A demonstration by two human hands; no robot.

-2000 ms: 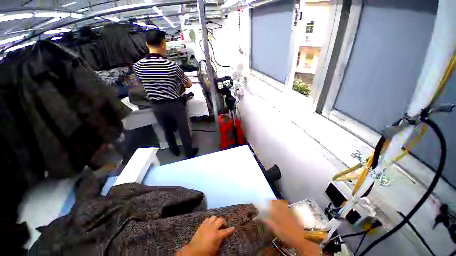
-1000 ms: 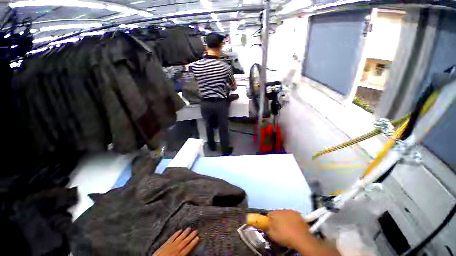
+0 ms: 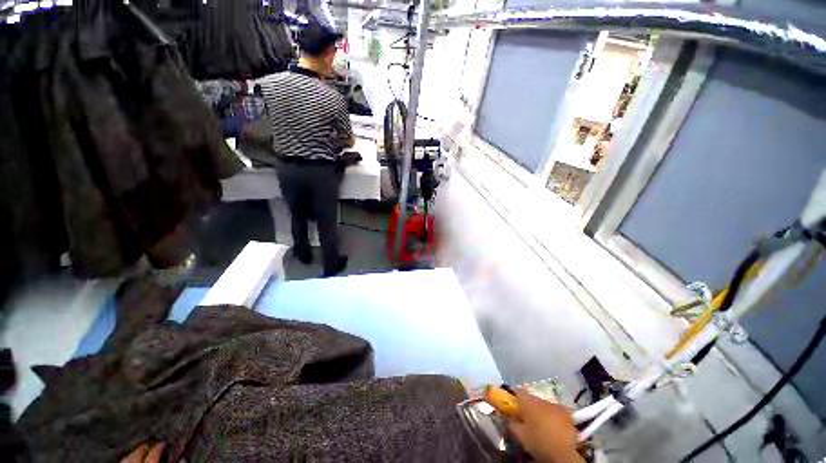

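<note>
A brown-grey tweed jacket point(image 3: 335, 418) lies spread and folded over the near part of the table. My right hand point(image 3: 543, 429) is closed on the yellow-tan handle of the steam iron point(image 3: 480, 418). The iron is at the jacket's right end; whether its sole touches the cloth cannot be told. My left hand point(image 3: 143, 454) lies at the bottom left by the jacket, mostly cut off by the picture's edge, with only part of the fingers showing.
The pale blue table point(image 3: 398, 312) bears a white bar point(image 3: 243, 276). Dark jackets point(image 3: 100, 136) hang on the left. A person in a striped shirt point(image 3: 306, 113) stands beyond the table. A pole with yellow tubing point(image 3: 706, 318) and a black hose point(image 3: 770, 393) is at the right.
The view has turned right since one second ago. The iron, in my right hand, is now at the jacket's right end. My left hand has moved left along the jacket, towards the bottom edge.
</note>
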